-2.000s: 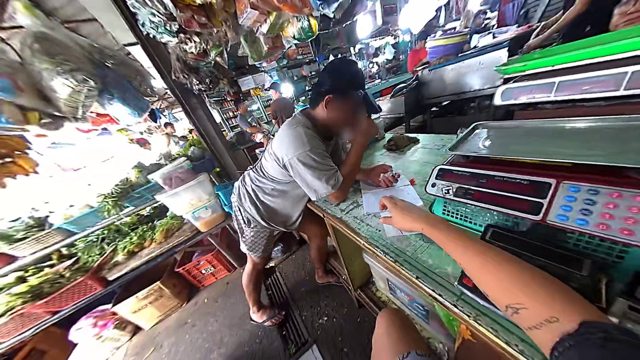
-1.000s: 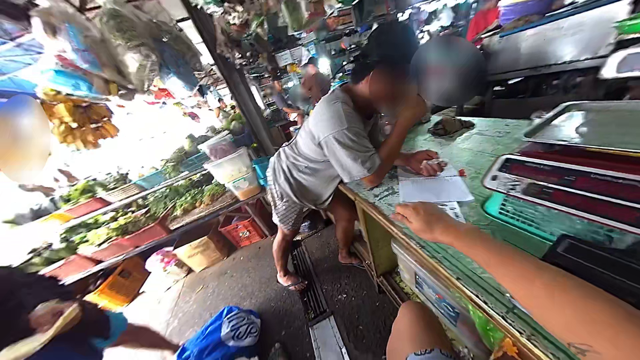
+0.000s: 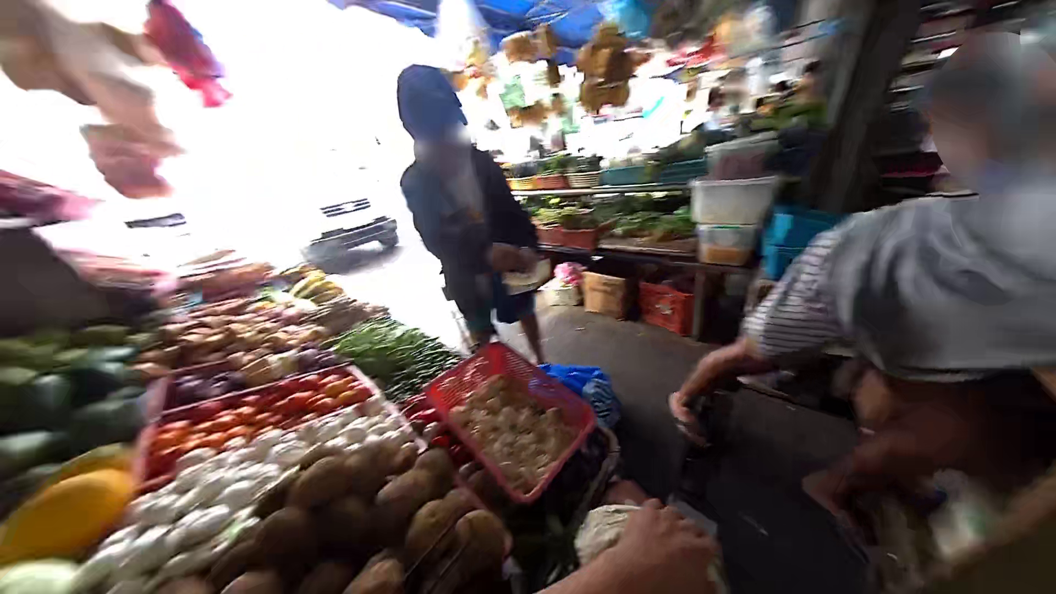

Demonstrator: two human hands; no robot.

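At the bottom centre is a blurred hand (image 3: 660,544), which looks like my left hand, its forearm coming from the bottom edge. It is beside a pale rounded thing (image 3: 604,532); whether it grips this is unclear. My right hand is out of view. Just beyond, a red plastic basket (image 3: 583,417) of small pale produce, perhaps garlic, tilts on the display. Brown root vegetables (image 3: 330,516), white bulbs (image 3: 202,528) and a tray of tomatoes (image 3: 272,408) lie to the left.
A person in a dark hooded top (image 3: 462,198) stands beyond the produce, near a blue plastic bag (image 3: 582,384). At right, a person in a grey shirt (image 3: 932,280) leans near the counter. Crates (image 3: 667,307) and stacked tubs (image 3: 733,202) stand behind. Bags hang above.
The view has swung far left, from the green counter with papers and scales to the produce display. My right hand, over the counter a second ago, has left view.
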